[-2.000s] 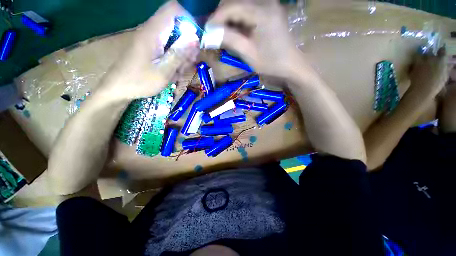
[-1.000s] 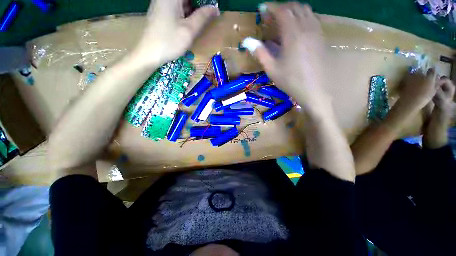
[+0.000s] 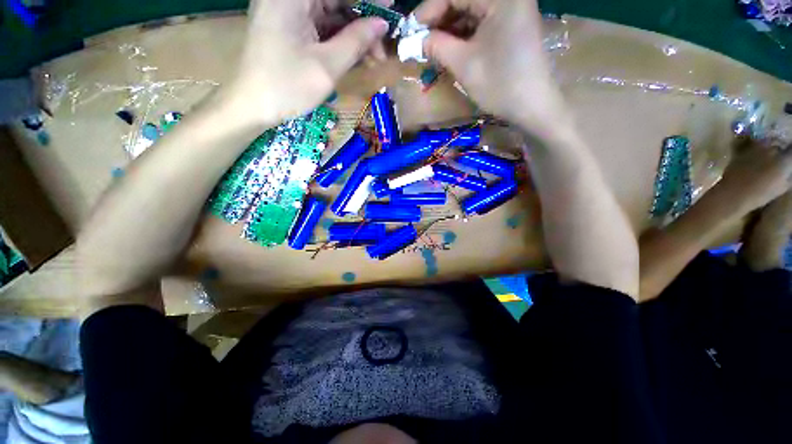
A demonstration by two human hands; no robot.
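Observation:
My left hand (image 3: 300, 52) is at the top centre, its fingers gripping a small green circuit board (image 3: 375, 10). My right hand (image 3: 482, 48) is just right of it and pinches a crumpled white piece (image 3: 412, 42) against the board's right end. Several blue battery cells (image 3: 399, 158) with thin wires lie piled on the cardboard below my hands, some with white pads (image 3: 410, 177). Green PCB panels (image 3: 276, 178) lie left of the cells, partly beside my left forearm.
Brown taped cardboard (image 3: 608, 52) covers the worktop, with the green belt (image 3: 165, 10) beyond it. Another green panel (image 3: 671, 176) lies at the right, beside another person's arm (image 3: 725, 208). A cardboard box (image 3: 35, 204) stands at the left. Another person's forearm (image 3: 39, 379) shows at lower left.
My hands were apart a second ago and have come together at the top centre. The blue cell with the white pad seen between them two seconds ago is no longer there.

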